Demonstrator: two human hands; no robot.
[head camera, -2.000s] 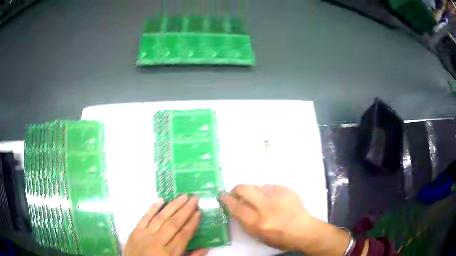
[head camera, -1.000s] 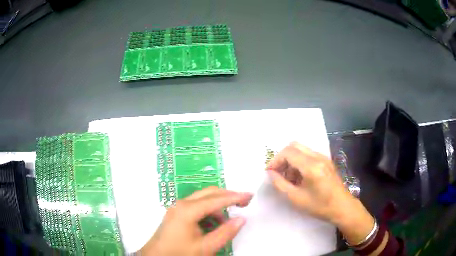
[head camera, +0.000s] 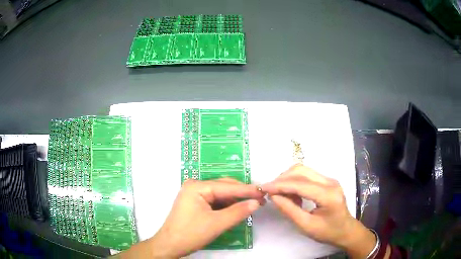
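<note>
A green circuit board panel (head camera: 222, 152) lies lengthwise on the white sheet (head camera: 275, 121). My left hand (head camera: 207, 212) is above its lower part and hides some of it. My right hand (head camera: 316, 205) is just right of the panel. The fingertips of both hands meet over the panel's right edge, at a tiny gold part (head camera: 260, 188). Which fingers grip it is too small to tell for certain. A small pile of gold parts (head camera: 297, 150) lies on the sheet beyond my right hand.
Overlapped green panels (head camera: 108, 177) lie at the left, partly on the sheet. Another panel stack (head camera: 188, 48) is on the dark surface beyond. Black ribbed trays (head camera: 19, 177) are at far left. A black box (head camera: 417, 144) stands tilted at right, near shiny clear plastic (head camera: 371, 177).
My right hand has moved left from beside the gold pile to meet my left fingertips. Earlier, my left hand had lifted off the panel. The view has shifted slightly.
</note>
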